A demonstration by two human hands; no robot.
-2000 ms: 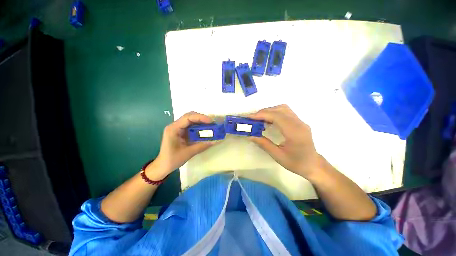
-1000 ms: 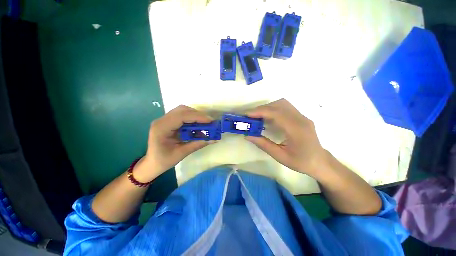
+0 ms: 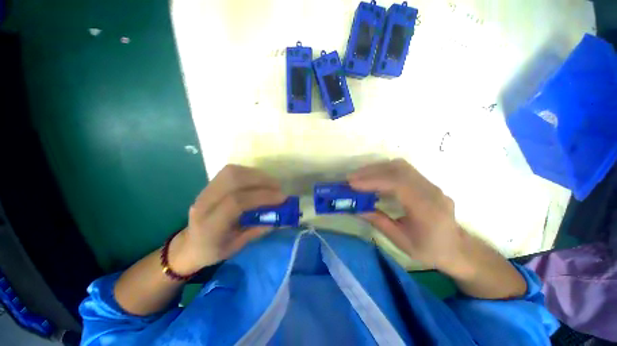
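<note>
My left hand holds one blue unit between thumb and fingers, its small screen lit white. My right hand holds another blue unit by its right end, its screen also lit white. The two units are side by side close to my smock, with a small gap between them. Beyond them, several blue units with dark screens lie on the white board: one upright at the left, one tilted beside it, and a pair at the back.
The white board lies on a green bench. An open blue bin stands at the board's right. Dark trays flank both sides, the left one with blue units. A neighbour's pink sleeve shows at lower right.
Both hands and their units have moved lower in the view, nearer my smock. The units, which were touching or nearly so, are now apart. The view has shifted, moving the bin rightward.
</note>
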